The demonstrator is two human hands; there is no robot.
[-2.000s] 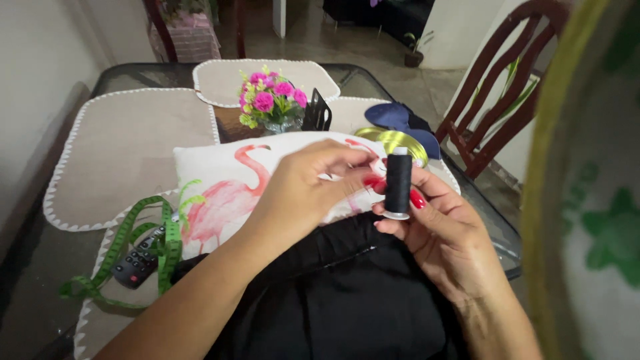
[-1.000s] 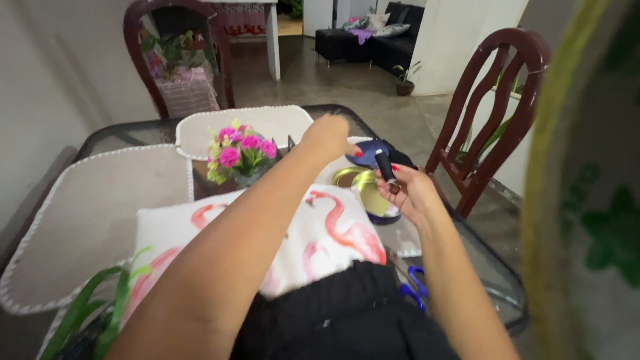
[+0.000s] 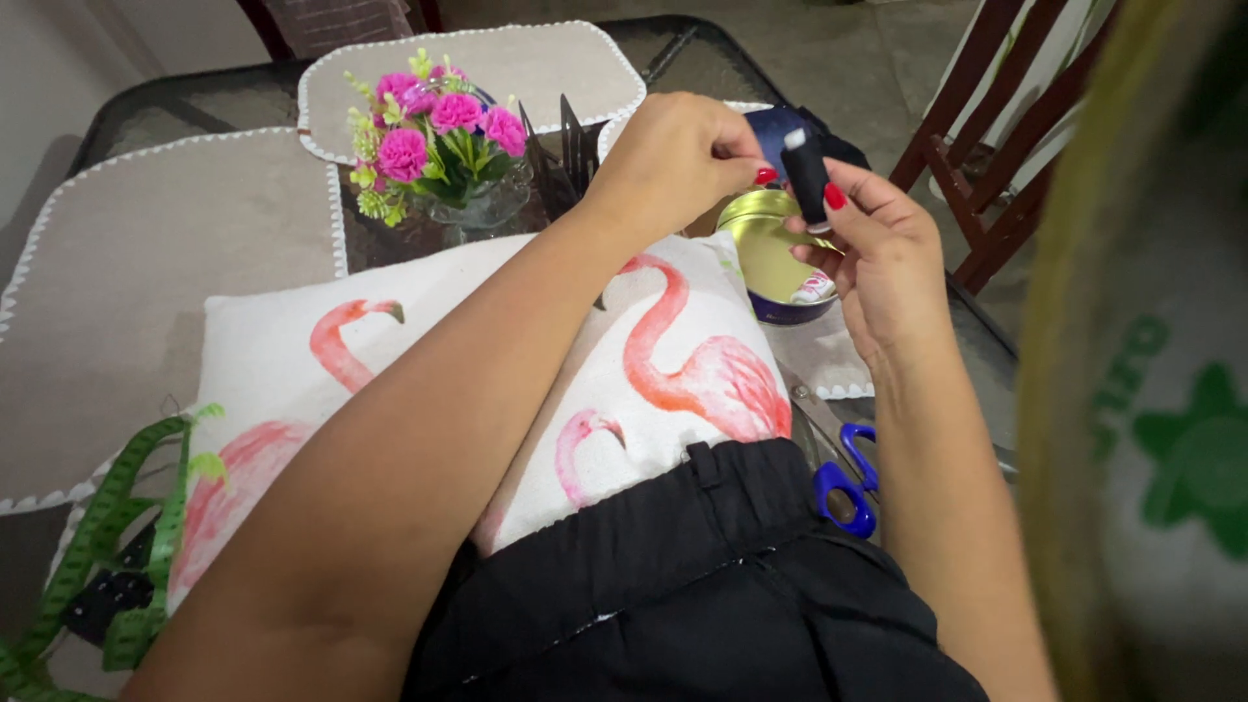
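Observation:
My right hand (image 3: 868,229) grips a spool of black thread (image 3: 805,180), tilted, its pale end up. Close to its left is my left hand (image 3: 682,161), thumb and finger pinched together at the spool; whether thread lies between them is too small to tell. Below the hands sits an open round tin (image 3: 770,249), gold inside, with a small printed item in it. A flamingo-print cushion (image 3: 702,370) lies under my left forearm, and black fabric clothing (image 3: 682,575) rests over its near edge. Blue-handled scissors (image 3: 846,497) lie right of the cushion, partly behind my right forearm.
Pink artificial flowers in a glass vase (image 3: 478,200) stand behind the cushion, beside dark pointed objects (image 3: 565,161). A green tape measure (image 3: 102,536) lies at the left over a black remote control (image 3: 107,604). Placemats (image 3: 175,224) cover parts of the glass table. A wooden chair (image 3: 985,166) stands at right.
Two seconds ago both hands were close together at the spool; one second ago my left hand was farther out over the table. Now it is back beside the spool. The view has tilted.

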